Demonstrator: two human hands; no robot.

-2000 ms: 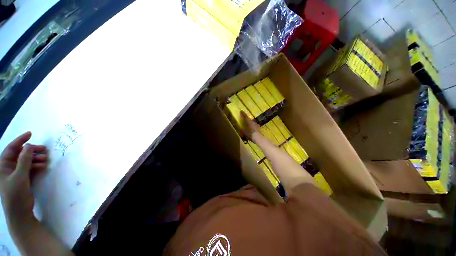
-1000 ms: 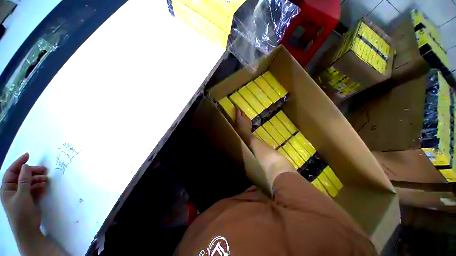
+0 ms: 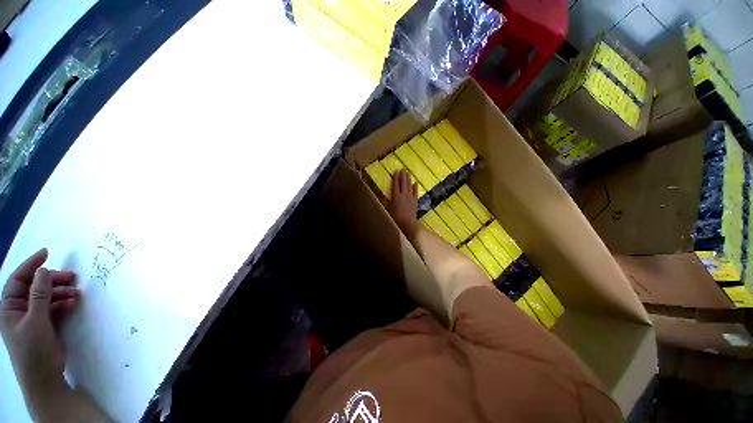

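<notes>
A large open brown carton (image 3: 561, 240) stands below the right edge of the bench. Rows of yellow boxes (image 3: 469, 216) with black edges stand packed inside it. My right hand (image 3: 404, 198) reaches into the carton, with its fingers resting on the tops of the boxes at the near left corner; it does not grip one. My left hand (image 3: 41, 301) rests on the white bench top at the far left, fingers loosely curled and apart, holding nothing.
Yellow boxes (image 3: 351, 29) with loose clear film (image 3: 438, 49) lie at the bench's far right end. A red stool (image 3: 528, 41), a smaller filled carton (image 3: 599, 99) and stacked yellow boxes (image 3: 726, 198) are on the floor at right. Crumpled clear film (image 3: 49, 111) lies on the black band.
My right hand has drawn up from between the box and the carton wall onto the box tops, its fingers now in view. The boxes there stand more evenly in line. My left hand has stayed on the bench.
</notes>
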